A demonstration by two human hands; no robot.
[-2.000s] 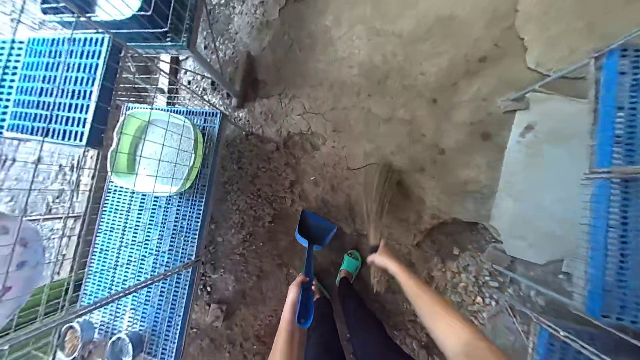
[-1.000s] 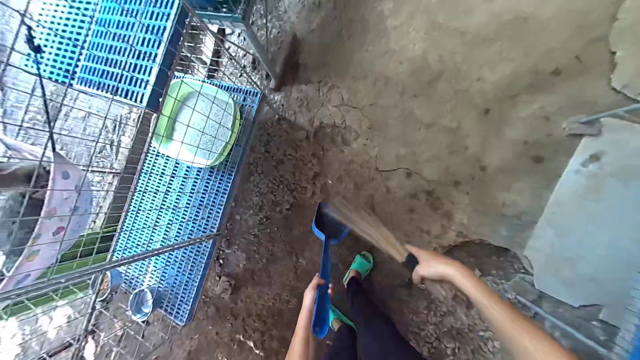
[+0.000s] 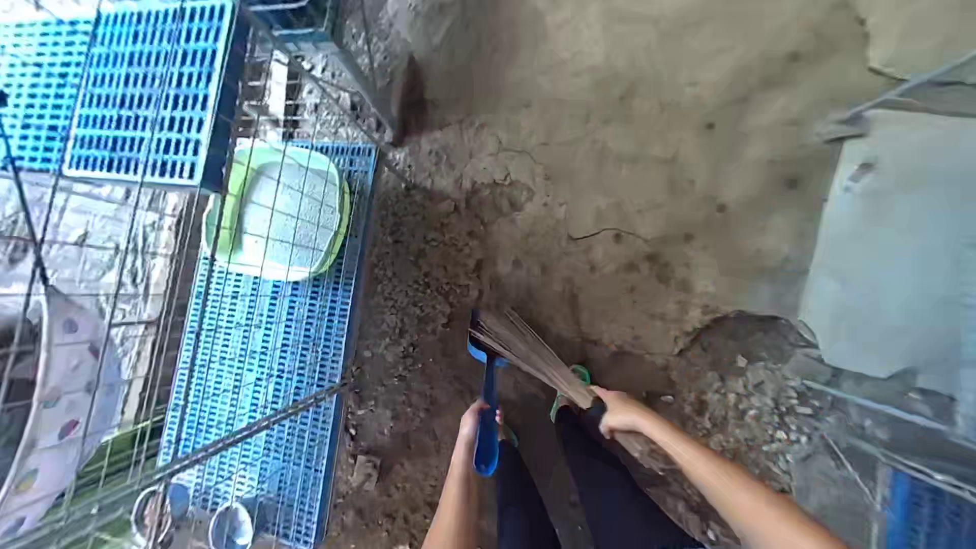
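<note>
My left hand (image 3: 474,421) grips the handle of a blue plastic dustpan (image 3: 486,442), whose pan is low over the dirt floor just beyond my feet. My right hand (image 3: 619,412) is closed around the bound end of a stick broom (image 3: 537,358). The broom's bristles slant to the left and lie over the dustpan's pan, covering part of it. Whatever the pan holds cannot be made out. Behind the broom a green sandal (image 3: 570,389) on my foot shows in part.
On the left, a wire cage (image 3: 130,229) holds blue slatted plastic flooring (image 3: 259,335) and a green tray of grey litter (image 3: 290,210). Two cups (image 3: 231,526) stand at lower left. To the right lie a pale slab (image 3: 892,244) and loose rubble (image 3: 751,412) beside broken ground.
The broom has swung from beside my right foot to the left, onto the dustpan, where it stays between the last two frames. Both hands keep their hold.
</note>
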